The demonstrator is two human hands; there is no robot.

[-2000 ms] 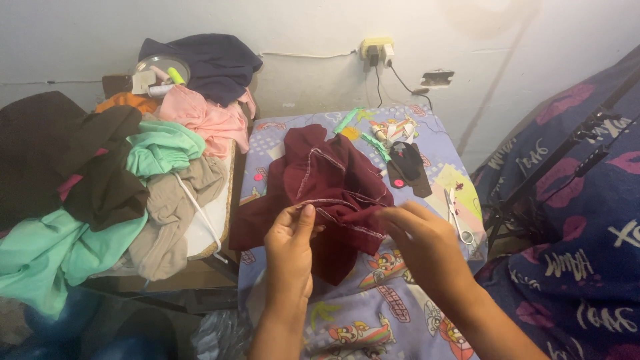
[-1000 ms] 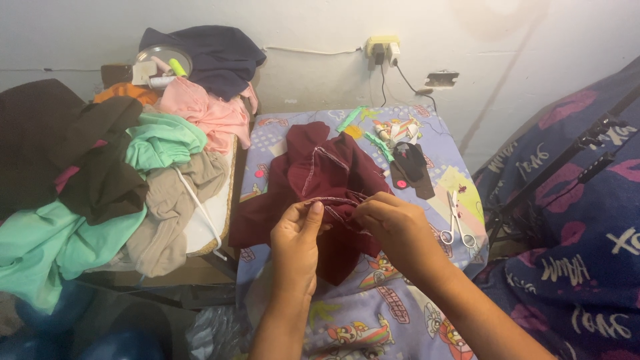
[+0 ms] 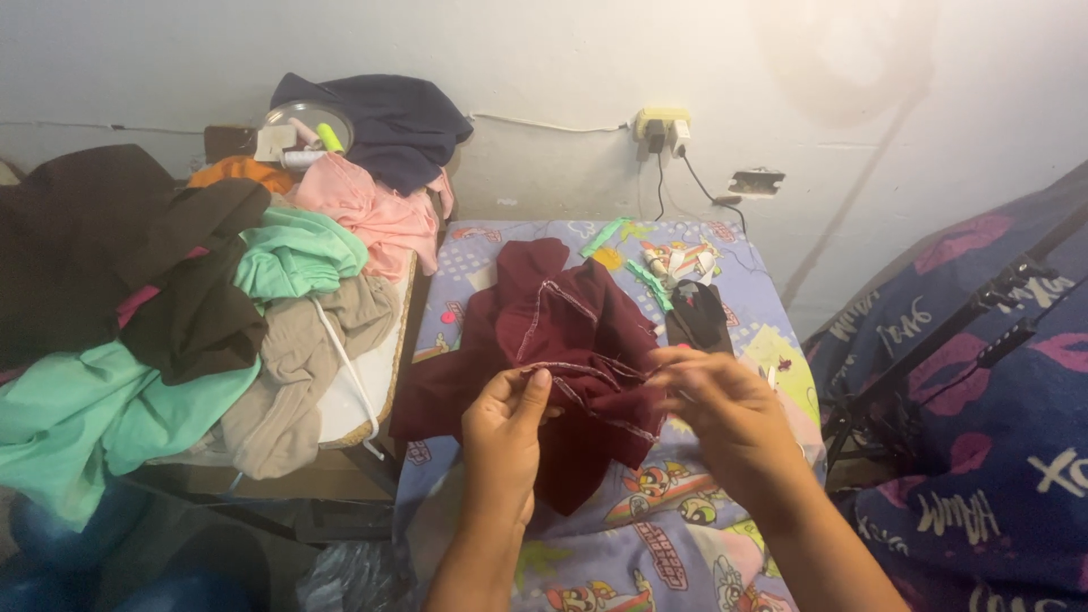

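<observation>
A maroon cloth garment (image 3: 544,323) with pale overlocked seams lies bunched on a cartoon-print covered table. My left hand (image 3: 510,425) pinches its seam edge between thumb and fingers. Just right of the garment, my right hand (image 3: 722,408) is raised with its fingers bent together; whether a needle or thread is between them is too small to tell. The handles of the scissors (image 3: 772,378) are mostly hidden behind my right hand and wrist. Black cloth pieces (image 3: 699,314) lie beyond that hand, beside green strips (image 3: 650,285) and a white bundle (image 3: 684,263).
To the left, a board (image 3: 387,374) bears piled brown, mint, beige and pink clothes (image 3: 365,208), with thread spools (image 3: 330,138) behind. A wall socket (image 3: 663,123) holds plugs and cables. At the right stand a black metal stand (image 3: 935,340) and dark blue printed fabric (image 3: 960,425).
My right hand came in to the garment's seam near my left hand, then moved away to the right. My left hand has kept its pinch on the seam.
</observation>
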